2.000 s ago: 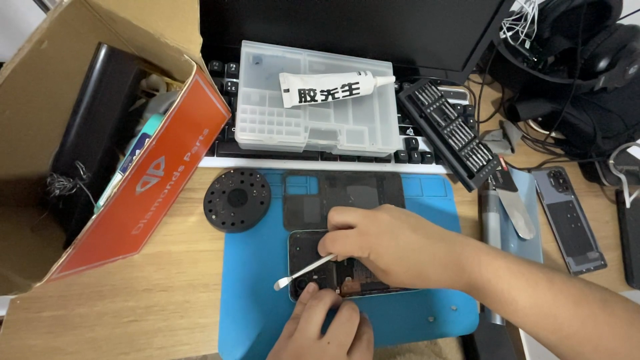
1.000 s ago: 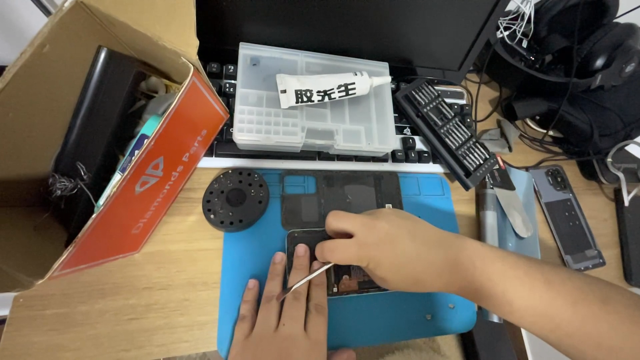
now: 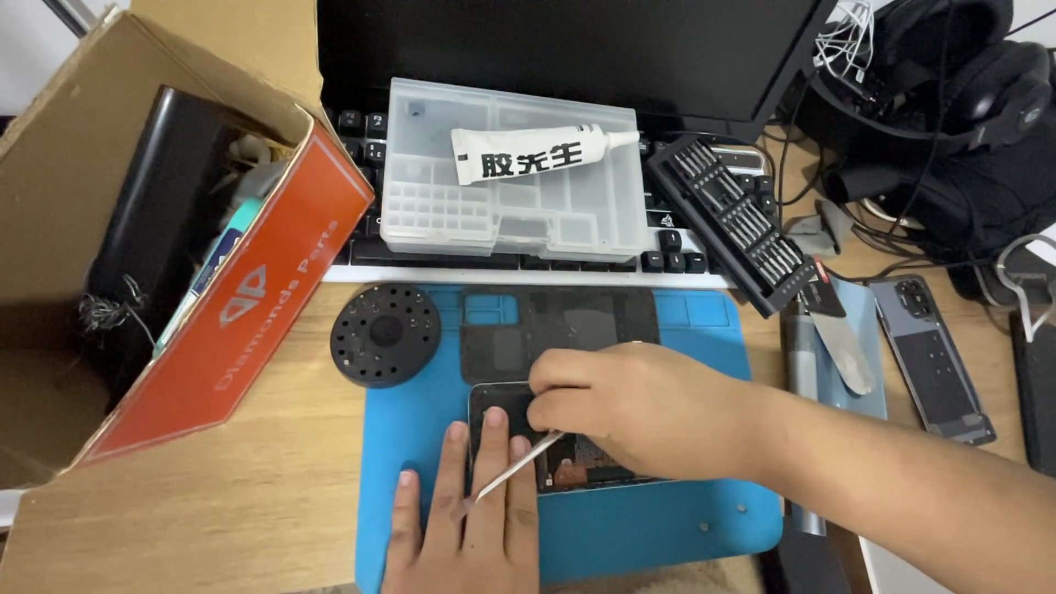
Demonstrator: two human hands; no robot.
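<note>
An opened smartphone with exposed inner parts lies on a blue silicone repair mat. My right hand comes in from the right over the phone, its fingers closed around a thin metal pry tool that slants down over my left fingers. My left hand lies with fingers spread, the fingertips on the phone's left end and on the mat. A dark phone back panel or frame lies just behind the phone. The part under my right fingers is hidden.
A round black screw or bit holder stands at the mat's left. Behind are a clear parts box with a glue tube, and a screwdriver bit case. An open cardboard box stands left; a metal spatula and another phone lie right.
My left hand, bent at the phone's near edge two seconds ago, now lies with fingers spread over its left end. The pry tool's free end has swung nearer to me, over those fingers.
</note>
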